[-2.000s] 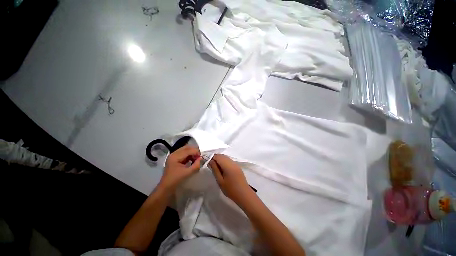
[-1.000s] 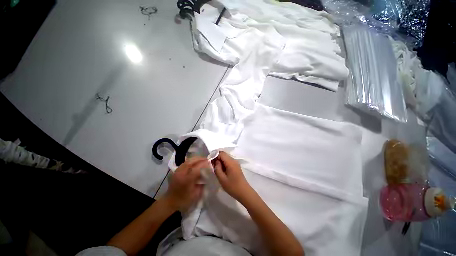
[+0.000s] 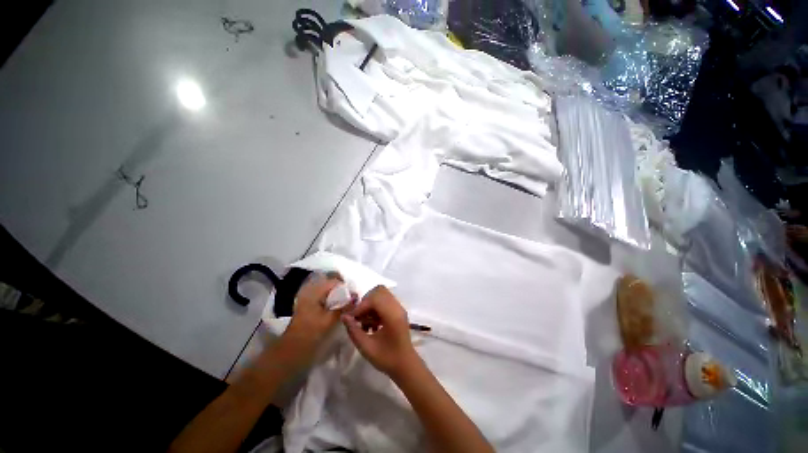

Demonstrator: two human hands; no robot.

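A white shirt [image 3: 487, 283] lies spread in front of me, its collar end at the left. A black hanger [image 3: 252, 281] has its curved hook out of the neck. My left hand [image 3: 321, 305] pinches bunched white cloth at the collar. My right hand [image 3: 379, 329] touches the same spot with its fingertips. A thin dark tool [image 3: 420, 327] sticks out of my right fist. Any button is hidden by my fingers. A white sleeve [image 3: 399, 181] lies across the table above the body.
White waiting shirts [image 3: 443, 88] with black hooks lie farther up the glossy table [image 3: 204, 186]. Flat clear garment bags [image 3: 598, 172] lie right of them. A pink bottle [image 3: 654, 376] and an orange-brown lump in clear plastic [image 3: 634, 310] are at the right. Dark thread scraps [image 3: 135, 188] lie at the left.
The view has shifted, so the table things appear farther left and more shows at the right. My hands stay close together at the collar. The tool's dark end shows again beside my right fist.
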